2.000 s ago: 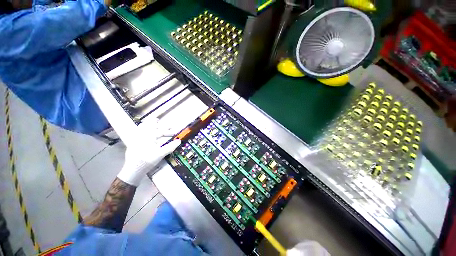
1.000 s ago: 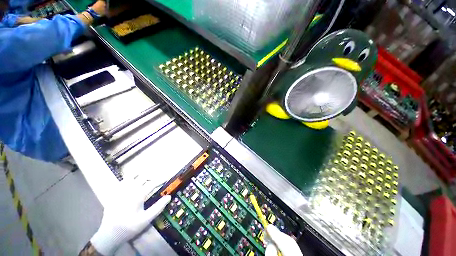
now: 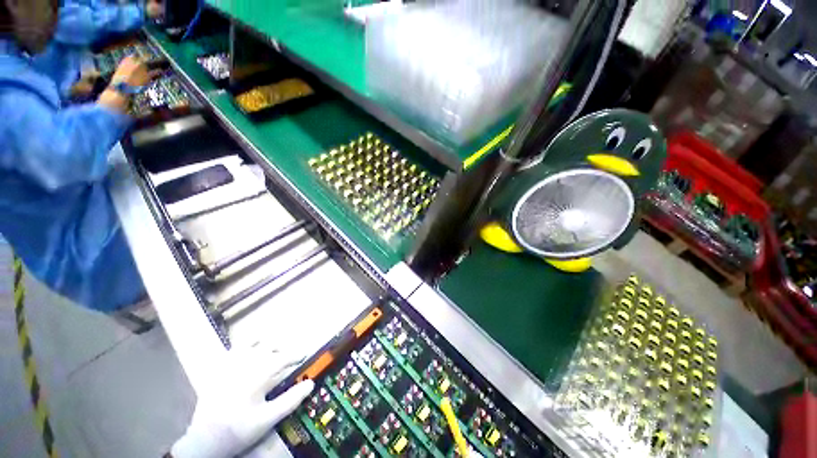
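Observation:
The black carrier lies on the conveyor at the bottom centre, cut off by the lower edge. It holds strips of green circuit boards with small yellow-wrapped parts. An orange bar crosses its far end. My left hand, in a white glove, is at the carrier's far left corner, thumb against the edge by the orange bar and fingers apart. A thin yellow stick points up over the boards; its lower end is cut off. My right hand is out of the picture.
A clear tray of yellow parts lies at right, another under the shelf. A penguin fan stands between. A dark device lies up the line. People in blue smocks are at left. A red bin is behind.
The view has tilted up, showing more of the line. The yellow stick has moved from the carrier's near orange bar to over the boards. My right hand has dropped out of view.

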